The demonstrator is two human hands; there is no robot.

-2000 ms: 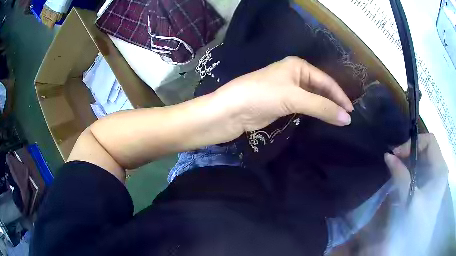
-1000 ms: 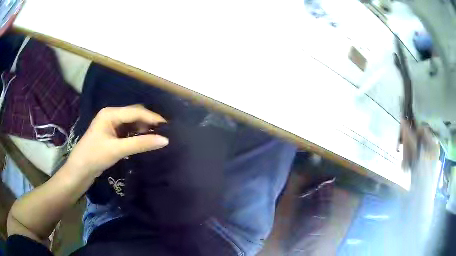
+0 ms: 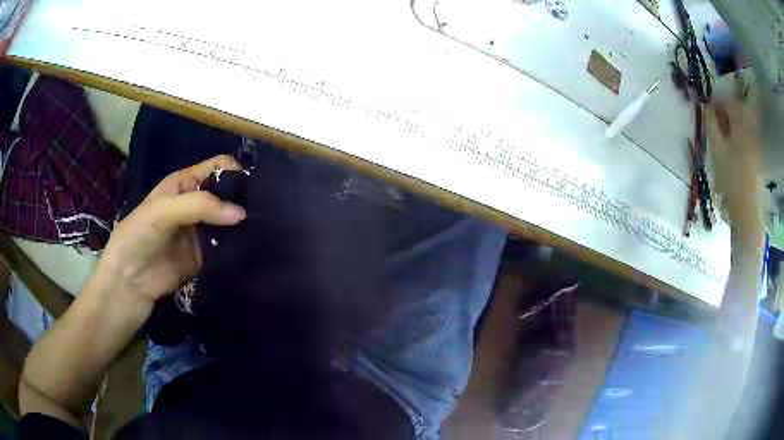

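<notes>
A dark garment piece point(image 3: 284, 249) with cream embroidery lies over the jeans-covered lap, against the black top. My left hand point(image 3: 185, 219) is over its left part, with thumb and index finger apart. Dark cloth and pale embroidery show between them, and no grip on the cloth is visible. My right hand point(image 3: 732, 129) is blurred at the right, beside dark scissors point(image 3: 693, 73) at the table's far end. Whether it holds anything cannot be told.
The white table point(image 3: 344, 77) has a wooden edge and printed ruler marks. On it lie a brown patch point(image 3: 604, 71), a white-handled tool point(image 3: 632, 110) and a dark and red long tool point(image 3: 698, 189). Maroon plaid cloth point(image 3: 64, 163) lies at left.
The view has swung toward the table. My right hand has moved from the lap side to the table's far right end. My left thumb and index finger have spread farther apart.
</notes>
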